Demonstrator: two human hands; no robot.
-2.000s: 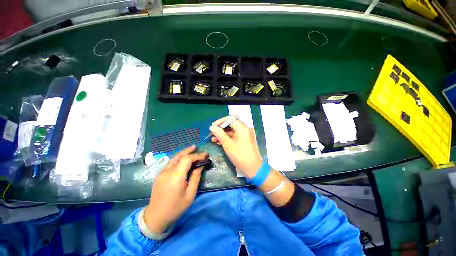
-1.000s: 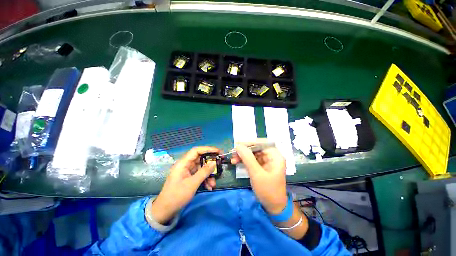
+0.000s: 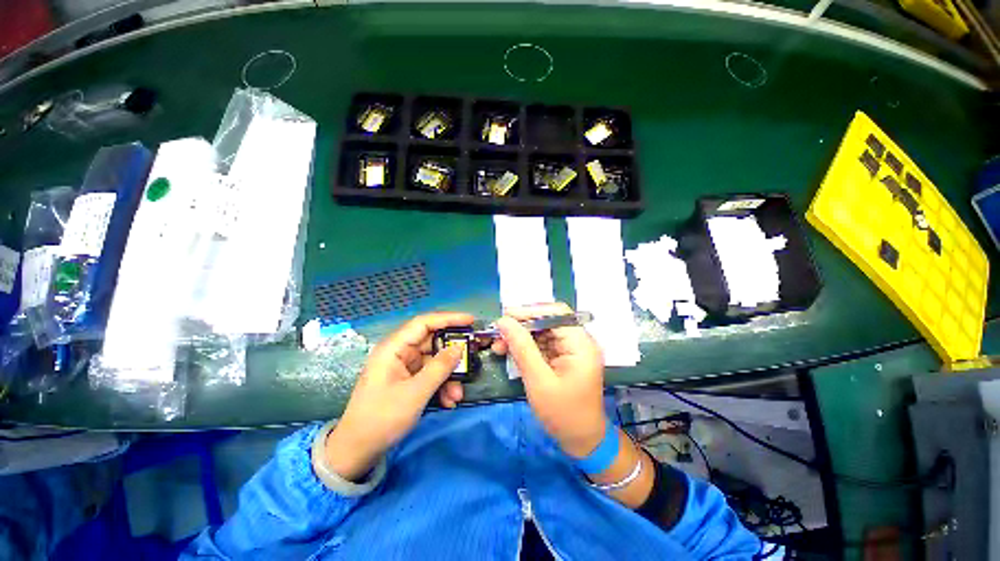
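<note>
My left hand [image 3: 400, 378] holds a small black device unit [image 3: 457, 353] with a gold and white part showing, low in front of my body. My right hand [image 3: 557, 378] grips thin metal tweezers [image 3: 559, 321] that lie nearly level, with the tip at the unit's right upper edge. Whether the tip holds a piece is too small to tell. The black compartment tray [image 3: 488, 204] stands behind, with similar units in its pockets and one upper pocket empty.
White strips [image 3: 524, 263] lie beyond my hands, a blue sheet with dark grid [image 3: 373, 294] to their left. White scraps [image 3: 661, 279] and a small black box [image 3: 806, 268] are right, a yellow tray [image 3: 954, 287] far right. Bagged white sheet packs [image 3: 263, 219] are left.
My left hand has turned the unit so its gold and white part shows. My right hand has brought the tweezers from beside the blue sheet to the unit. The view has shifted slightly.
</note>
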